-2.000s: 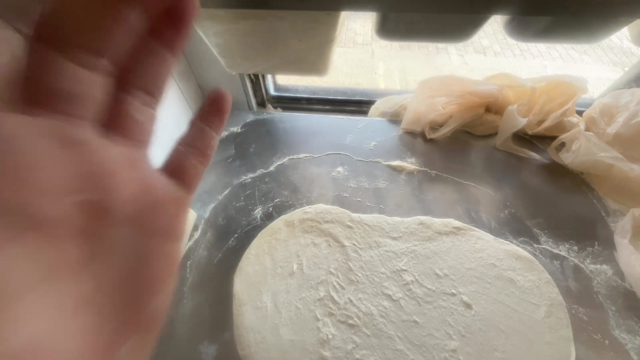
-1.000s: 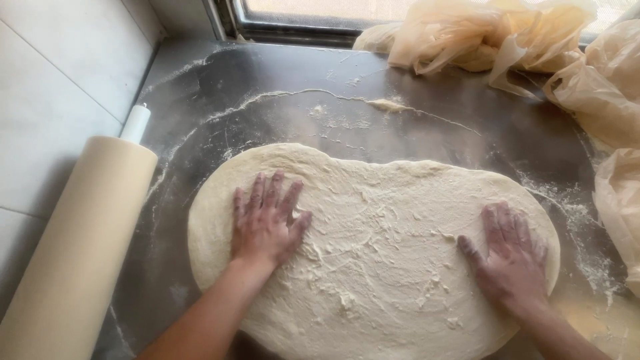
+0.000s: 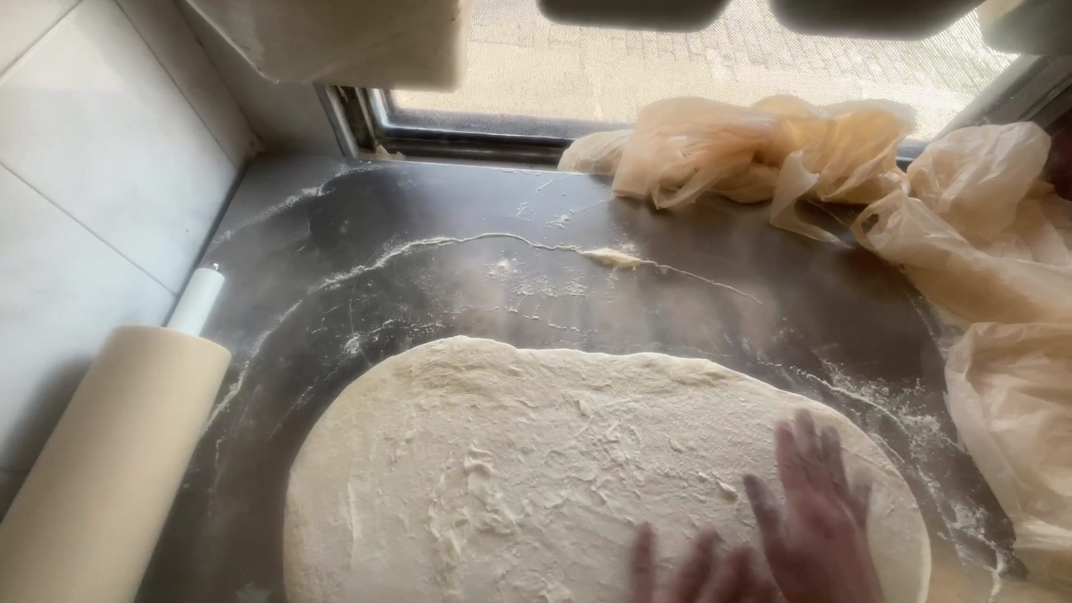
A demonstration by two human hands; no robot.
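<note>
A wide, flattened sheet of dough (image 3: 536, 469) lies on a dark metal worktop (image 3: 469, 293), its upper face smeared with a pale, uneven layer. Over the right part of the dough is my right hand (image 3: 812, 511), fingers apart and somewhat blurred. My left hand (image 3: 703, 574) shows only its blurred fingers at the bottom edge, beside the right one and over the dough. Neither hand grips anything. Whether the palms press on the dough cannot be told.
A large rolling pin (image 3: 117, 461) with a white handle lies at the left by the tiled wall (image 3: 75, 193). Crumpled plastic sheeting (image 3: 754, 155) runs along the back and right. Flour streaks mark the worktop. Containers (image 3: 360, 33) hang into view above, before a window.
My left hand has moved right across the dough, from its left part to beside my right hand. The view has tilted upward since one second ago.
</note>
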